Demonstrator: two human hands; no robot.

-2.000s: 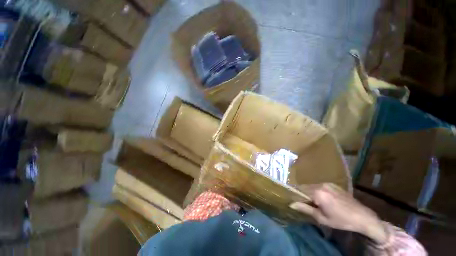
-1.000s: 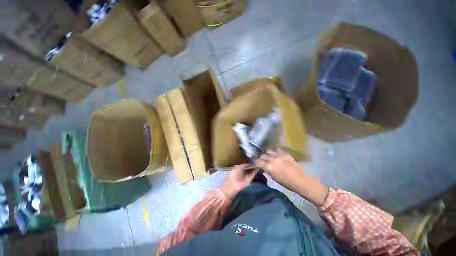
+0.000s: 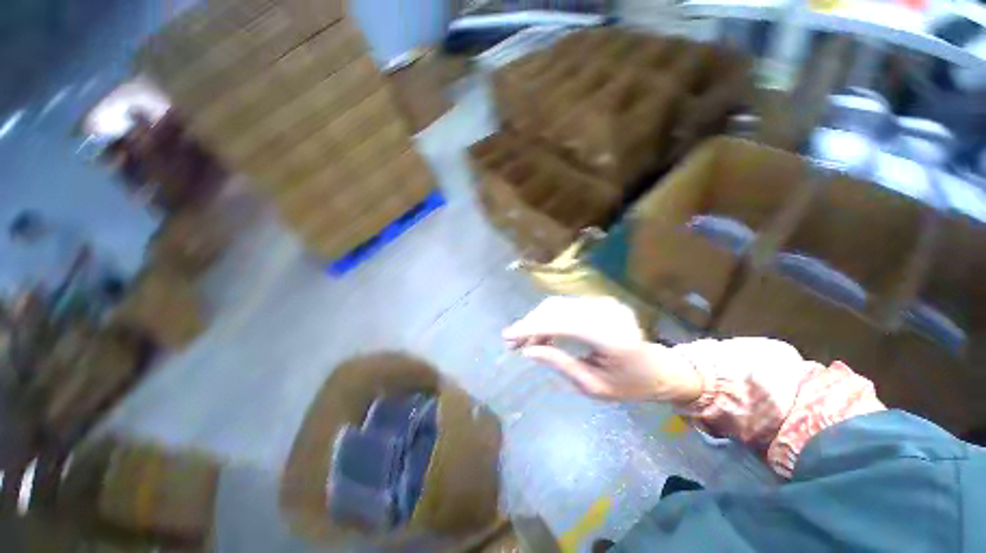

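Note:
My right hand (image 3: 584, 346), bare, with a pink checkered sleeve, is stretched out over the floor. Its thumb is apart from its curled fingers and I see nothing held in it. My left hand is not in view. Below and left of my right hand, a large rounded brown bulk carton (image 3: 470, 454) stands on the floor with grey cushion bags (image 3: 378, 459) inside. My hand does not touch it. The picture is blurred.
Open cartons (image 3: 833, 238) with grey ribbed bags stand at the right, beside a green edge (image 3: 612, 255). More brown cartons (image 3: 584, 97) lie behind. Stacked cartons (image 3: 303, 130) stand on a blue pallet (image 3: 389, 232). A person (image 3: 162, 151) is at the far left.
The view has swung round. The carton and silvery bags at my hands are out of view, as is my left hand. My right hand has come away, and the bulk carton now shows lower left.

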